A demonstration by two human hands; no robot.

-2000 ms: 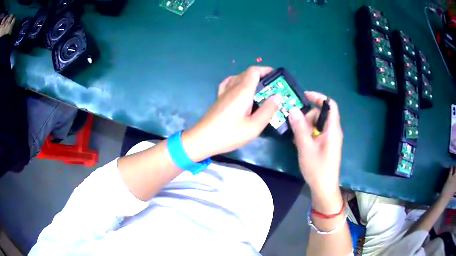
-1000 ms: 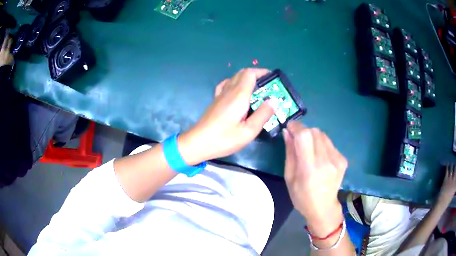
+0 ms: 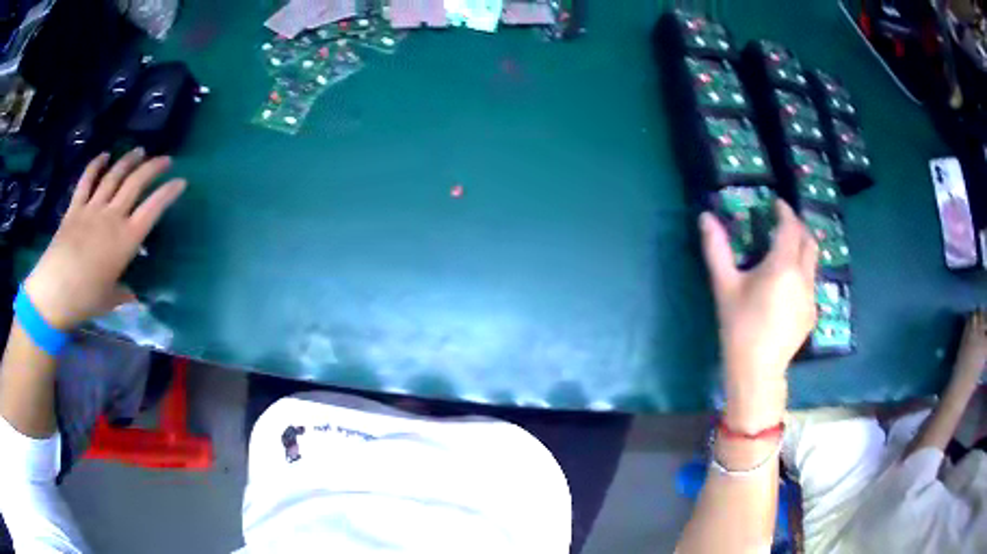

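Note:
My right hand (image 3: 763, 281) is around a black housing with a green circuit board (image 3: 747, 213) at the near end of the leftmost row at right; thumb and fingers are on its two sides. I cannot see the dark tool. My left hand (image 3: 100, 233) is at the far left with fingers spread, beside the black speaker units (image 3: 160, 103); a dark unit lies partly behind its fingers, and I see nothing held in it.
Rows of housings with green boards (image 3: 814, 173) stand at right. Loose green boards (image 3: 314, 70) and pinkish flat pieces (image 3: 417, 11) lie at the far side. A red bit (image 3: 456, 192) lies mid-mat. A phone (image 3: 952, 211) and another person's hand (image 3: 977, 330) are at right.
My hands have parted: the left moved to the speaker units, the right to the rows at right with a housing. The view has shifted, showing more loose boards.

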